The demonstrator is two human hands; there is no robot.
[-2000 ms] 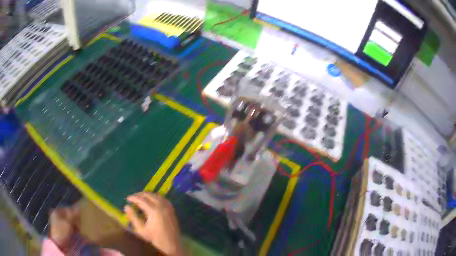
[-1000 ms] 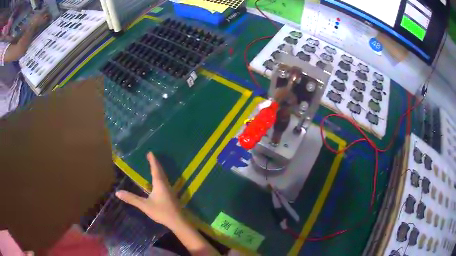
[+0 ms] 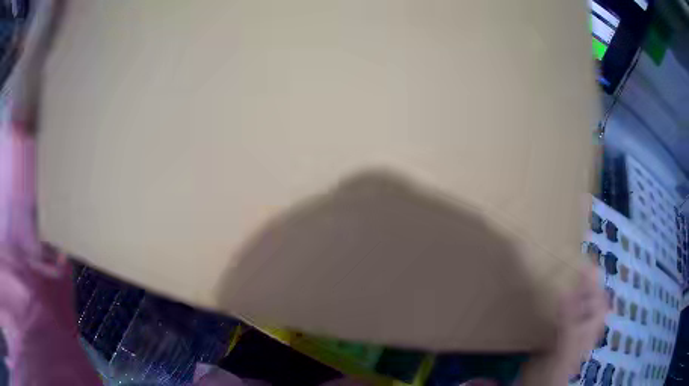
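A large plain brown cardboard sheet [image 3: 302,113] fills most of the view, close to the camera, with a rounded dark shadow on its lower part. My right hand [image 3: 580,313] is blurred and grips the sheet's lower right edge. My left hand [image 3: 36,64] is blurred at the sheet's upper left edge, with a pink sleeve below it; it holds that edge, its fingers not clearly seen. The sheet hides the fixture and most of the bench.
A white foam tray [image 3: 634,301] with rows of dark parts and tan pockets stands at the right. Part of a monitor [image 3: 604,30] shows at the upper right. Below the sheet are clear plastic trays [image 3: 159,343] at the lower left and strips of green mat with yellow tape.
The cardboard sheet has moved from the left to in front of the camera and now covers the bench. My right hand, open and empty before, now holds its right edge.
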